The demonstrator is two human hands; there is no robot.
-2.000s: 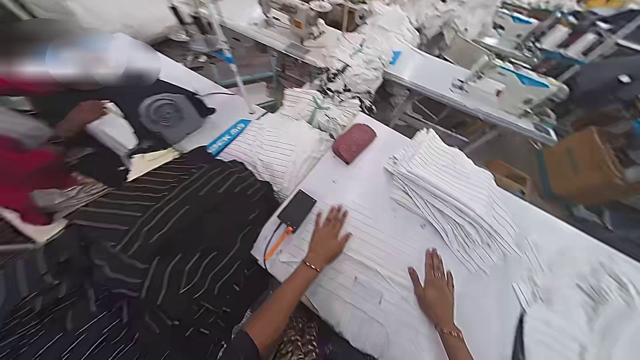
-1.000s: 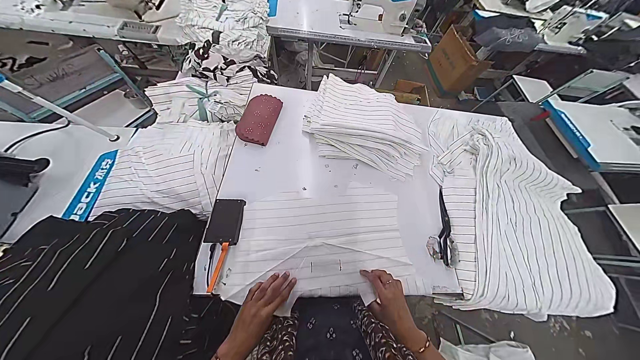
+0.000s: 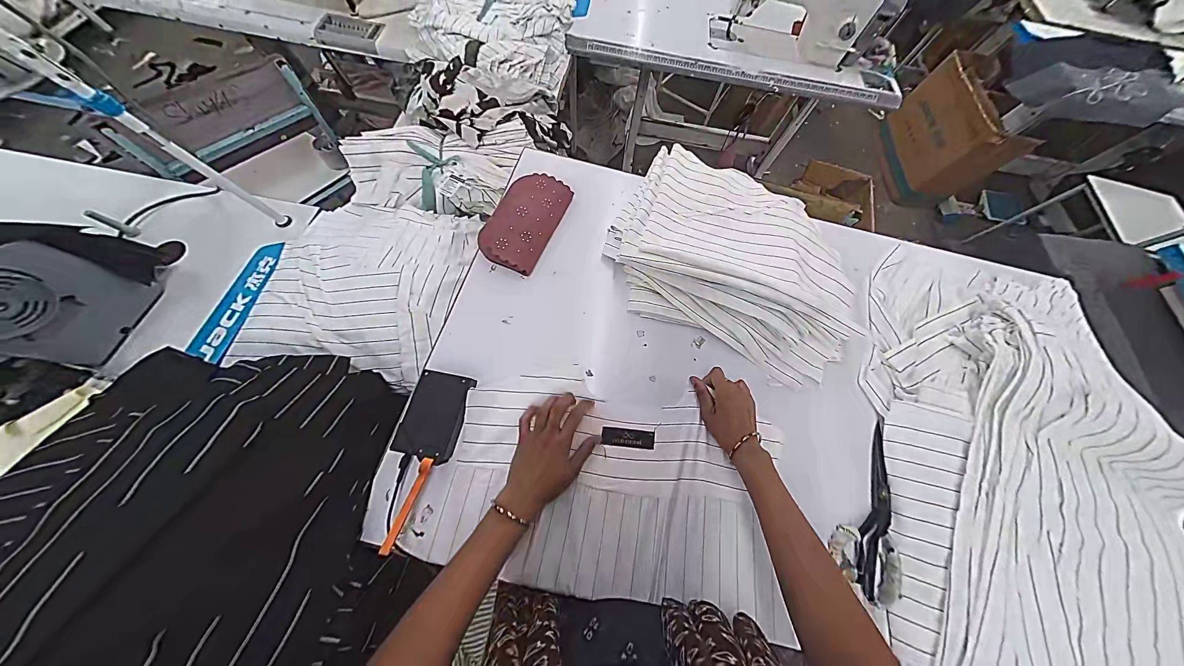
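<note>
A white striped fabric piece [image 3: 629,527] lies spread on the white table [image 3: 564,324] before me, a small black label [image 3: 628,437] on its upper part. My left hand [image 3: 552,444] rests on the cloth just left of the label, fingers slightly spread. At the cloth's upper edge, right of the label, my right hand [image 3: 726,407] has its thumb and index finger close together; whether they pinch the cloth cannot be told. A stack of folded striped fabric pieces [image 3: 731,259] lies beyond my right hand.
At the table's back left is a dark red scalloped case [image 3: 525,224]. A black pouch [image 3: 434,415] and an orange-handled tool [image 3: 405,507] lie left of the cloth. Black striped fabric [image 3: 185,518] covers the left side; white striped garments [image 3: 1064,462] hang over the right. A sewing machine [image 3: 814,28] stands behind.
The black label shows on the cloth now; it was not visible before. Both hands have moved from the cloth's near edge farther up the table. The cloth now reaches nearer to my body.
</note>
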